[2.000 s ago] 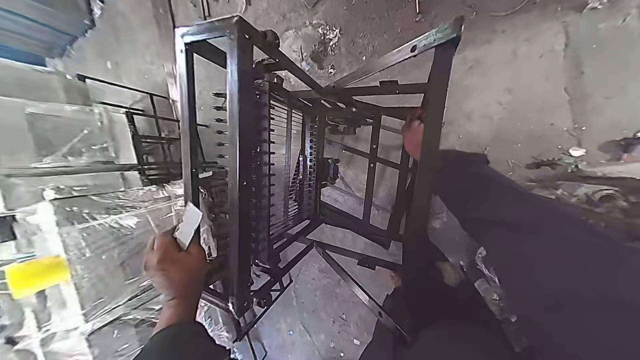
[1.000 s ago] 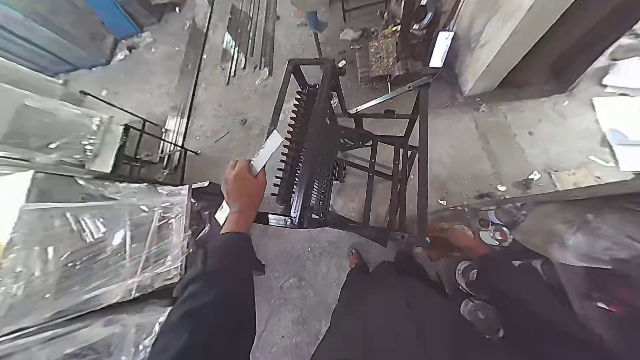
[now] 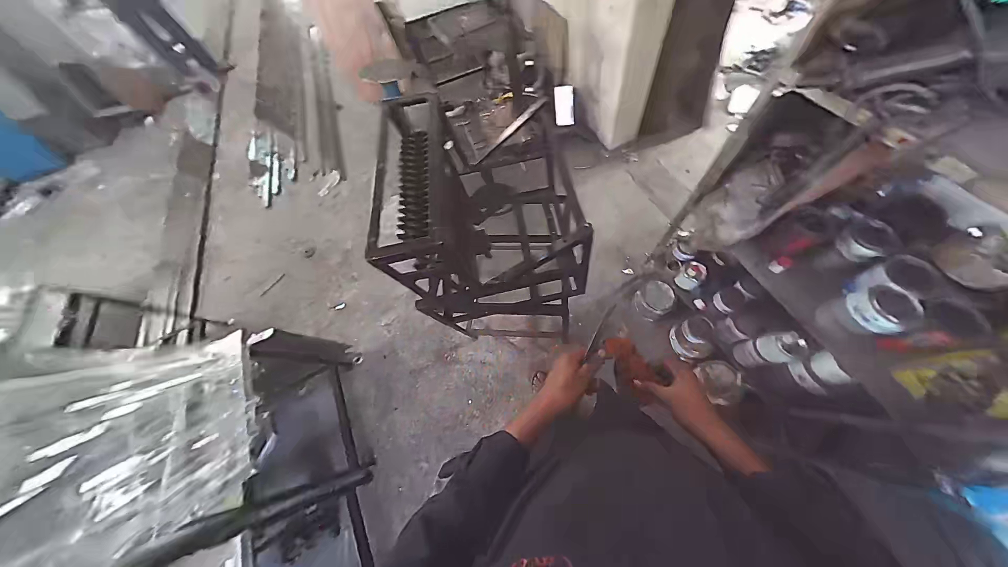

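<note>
My left hand (image 3: 565,379) is shut on a thin flat metal strip (image 3: 600,335), seen nearly edge-on and pointing up and away. Close beside it, my right hand (image 3: 679,390) grips a reddish-brown piece, perhaps a cloth (image 3: 631,368); its exact kind is unclear. Both hands are in front of my body, at waist level. Beyond them a dark welded metal frame (image 3: 579,236) stands on the concrete floor, with a row of coil-like or toothed parts (image 3: 413,185) along its left side.
Several paint cans (image 3: 693,337) stand on the right beside a cluttered rack (image 3: 835,346). At lower left, a plastic-covered stack (image 3: 157,441) adjoins another dark metal frame (image 3: 346,425). Metal bars (image 3: 303,102) lie on the floor farther off. A person's blurred arm (image 3: 350,39) shows at the top.
My hands have come together in front of me, away from the frame. My right hand now holds the reddish-brown piece. The view has turned right, towards the cans.
</note>
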